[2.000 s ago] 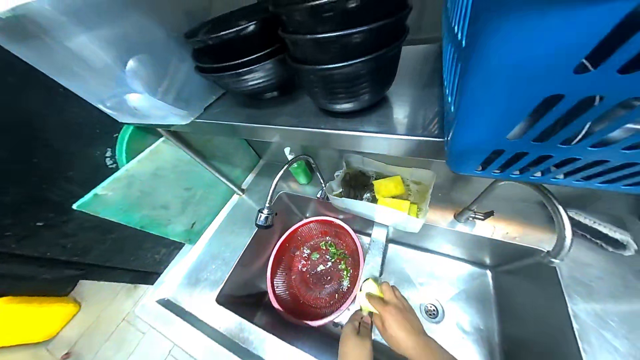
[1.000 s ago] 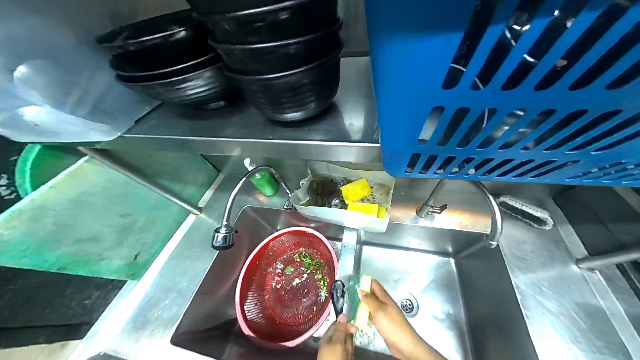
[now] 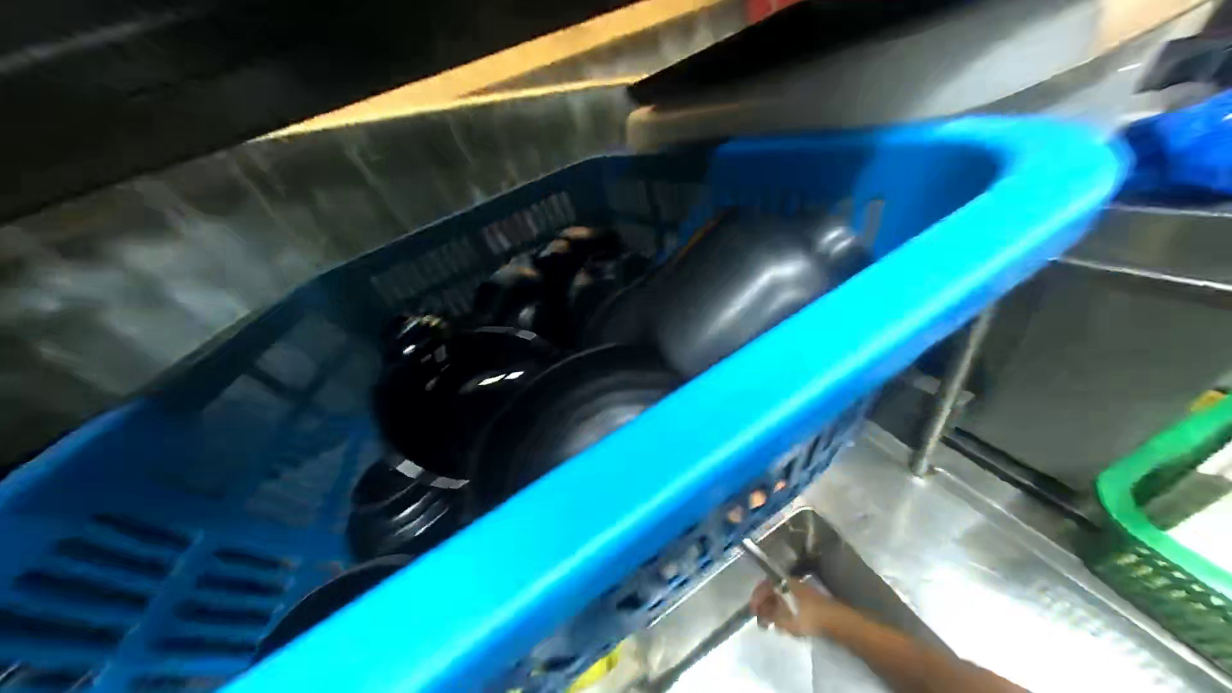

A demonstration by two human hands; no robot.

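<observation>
At the lower right, my right hand [image 3: 794,608] reaches over the steel sink [image 3: 847,577] with its fingers at the metal faucet spout [image 3: 770,570]. The spout crosses in front of the hand, and blur hides whether the fingers grip it. My left hand is out of view. A large blue plastic basket [image 3: 674,438] fills the middle of the view, between the camera and part of the sink. Inside it lie several glossy black bowls [image 3: 568,414] and other black dishes [image 3: 741,289].
A green plastic basket [image 3: 1136,510] stands at the right edge. A metal post [image 3: 948,395] rises from the steel counter [image 3: 962,539] beside the sink. Part of a yellow thing [image 3: 597,669] shows under the blue basket. Behind the basket runs a grey wall [image 3: 192,250].
The view has swung far right and up. My right hand, earlier at a sponge with my left hand near the red colander, is now at the faucet spout. My left hand has left the view.
</observation>
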